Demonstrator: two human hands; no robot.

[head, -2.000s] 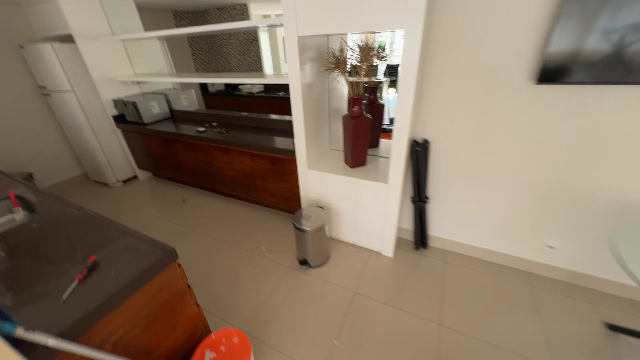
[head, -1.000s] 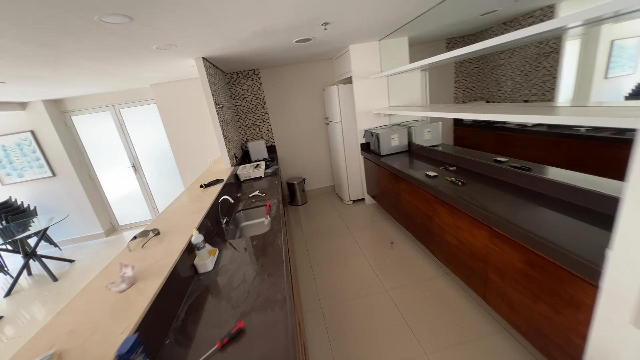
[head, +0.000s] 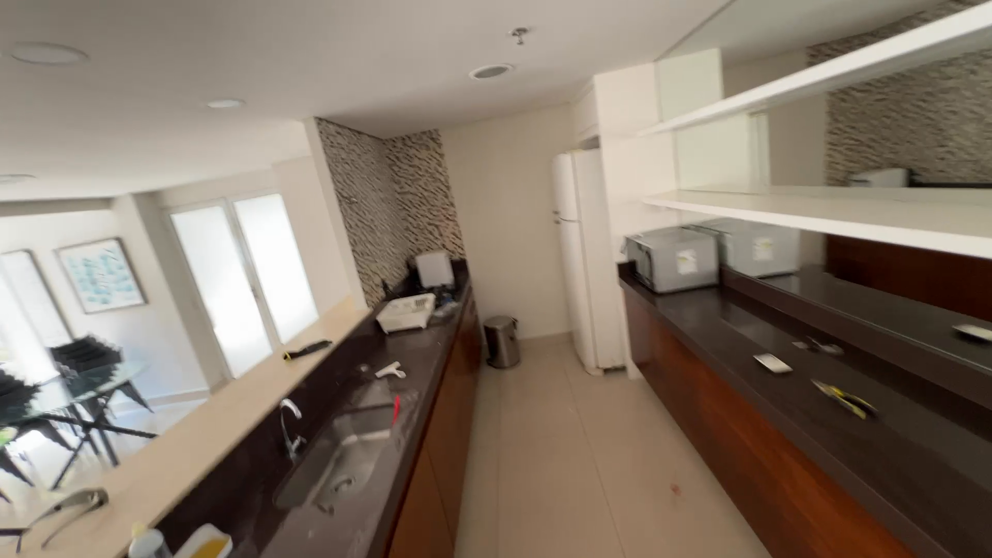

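Neither my left hand nor my right hand shows in the head view, so what they hold cannot be seen. On the dark counter at left, a steel sink point(head: 349, 457) lies below a chrome faucet point(head: 291, 428). A red-handled tool point(head: 397, 409) rests by the sink's far right edge. A white plastic item point(head: 390, 370) lies beyond the sink. Yellow-handled pliers point(head: 845, 399) and a small white dish point(head: 772, 363) lie on the right counter. Glasses point(head: 70, 508) sit on the beige ledge, with a black and yellow tool point(head: 308, 350) farther along it.
A tiled floor aisle point(head: 550, 457) runs between the counters to a steel pedal bin point(head: 502, 342) and a white refrigerator point(head: 585, 260). A microwave oven point(head: 674, 260) stands on the right counter under white shelves point(head: 837, 213). A white dish rack point(head: 406, 312) stands at the far left counter.
The view has swung left from the wall niche with the red vase, then moved farther along the aisle. The sink and the right counter now appear closer.
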